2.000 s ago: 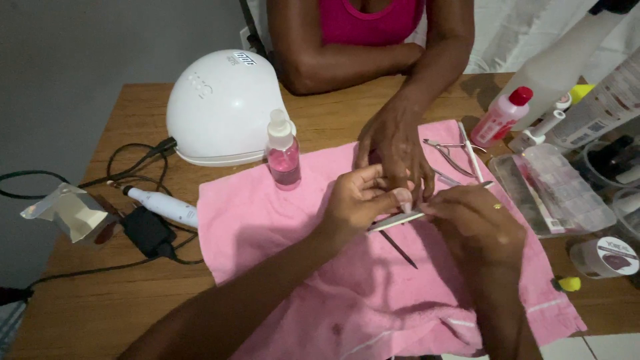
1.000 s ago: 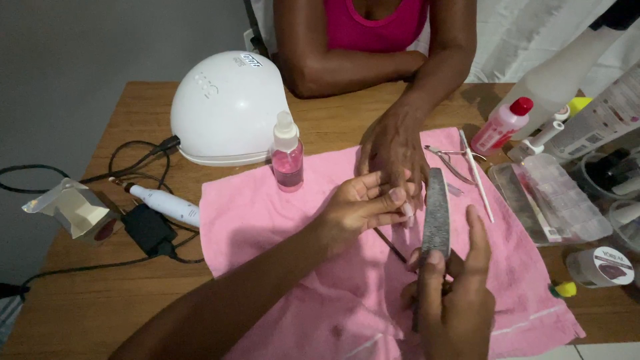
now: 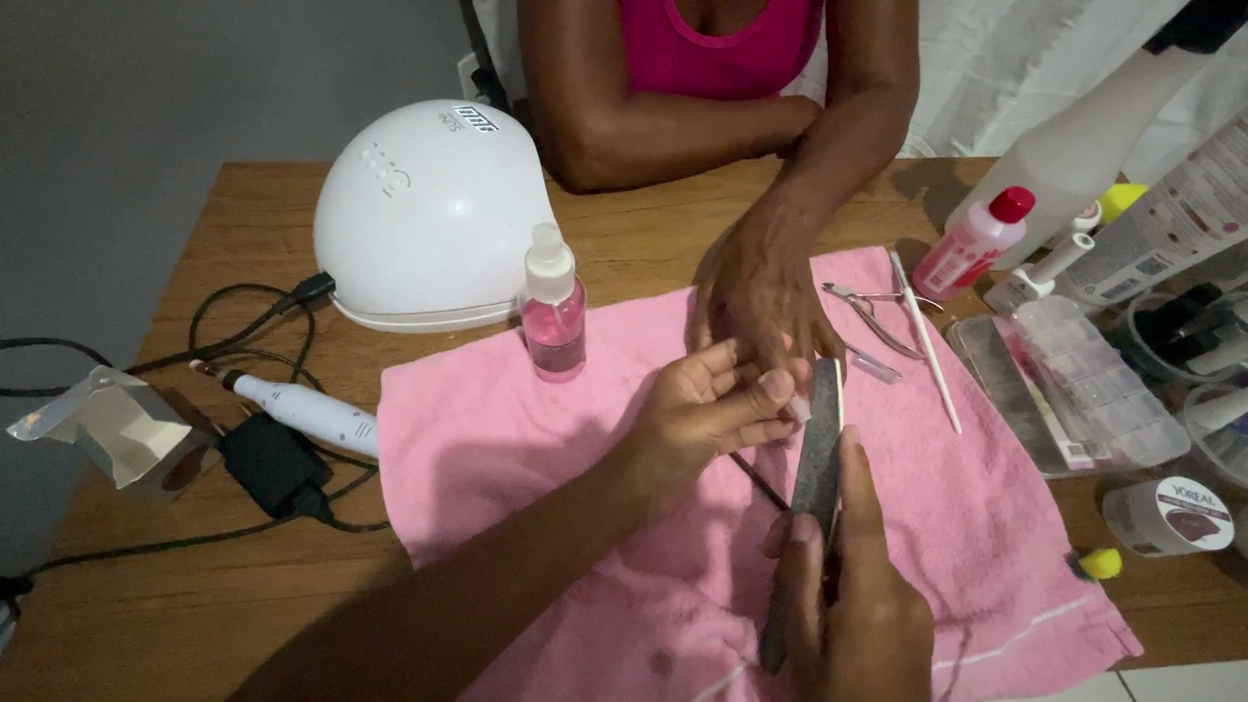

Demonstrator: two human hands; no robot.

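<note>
My left hand [image 3: 717,405] grips a finger of the other person's hand [image 3: 765,283], with thumb and fingertips around it near a long pale nail [image 3: 799,408]. A grey nail file [image 3: 819,439] is held in my right hand [image 3: 853,585], its blade pointing away from me and its side against or very near that nail. Both hands are over a pink towel [image 3: 673,585]. Under the file lies a thin dark stick [image 3: 760,480]. Metal cuticle nippers [image 3: 882,322], a white stick [image 3: 926,341] and a small clear piece [image 3: 874,364] rest right of the other person's hand.
A white nail lamp [image 3: 439,214] and a pink spray bottle [image 3: 554,312] stand at the back left. At left lie a nail drill handpiece [image 3: 307,411], a black adapter [image 3: 275,463] and cables. Right are a red-capped bottle [image 3: 975,244], a compartment box [image 3: 1102,380] and a jar [image 3: 1170,517].
Two seconds ago the file lay crosswise under the finger; one second ago it was raised upright beside it. Now it is at the nail. My left hand has kept its hold on the finger.
</note>
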